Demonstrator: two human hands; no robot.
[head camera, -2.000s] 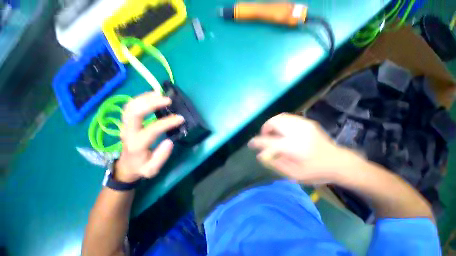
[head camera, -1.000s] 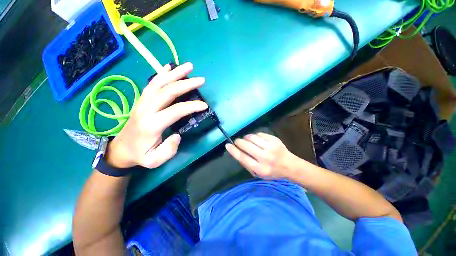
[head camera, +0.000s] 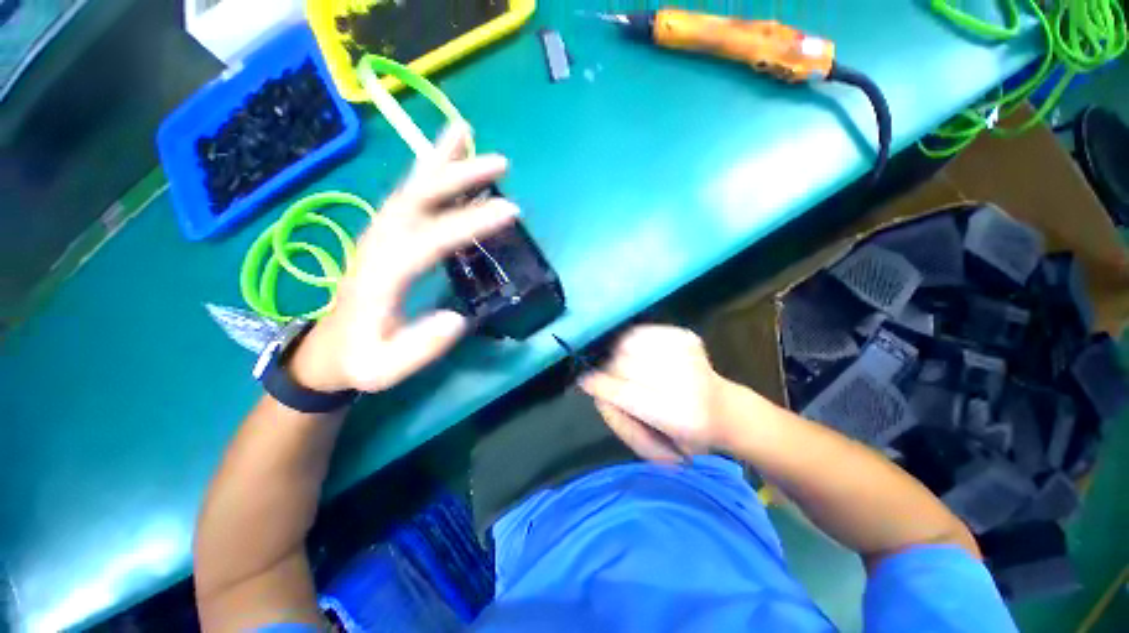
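A black housing unit (head camera: 526, 287) lies on the bench near its front edge, with thin pale wires showing in its open top. A green cable (head camera: 409, 121) runs from its far end. My left hand (head camera: 415, 266) is over the left side of the unit, fingers spread and blurred; whether the fingertips touch it is unclear. My right hand (head camera: 656, 386) is at the bench edge, closed around a thin dark rod (head camera: 571, 352). The rod's tip is just off the unit's near corner, apart from it.
Coiled green cable (head camera: 297, 257), clear plastic bag (head camera: 242, 327), blue tray (head camera: 266, 139) and yellow tray (head camera: 427, 37) lie left and behind. An orange electric screwdriver (head camera: 743, 47) and small grey block (head camera: 555, 56) lie at the back. A carton (head camera: 978, 155) of black mesh parts stands right.
The right hand first came in with the rod touching the unit's near end. Now the rod is drawn back from the unit, and the left fingers have lifted and shifted away from its top.
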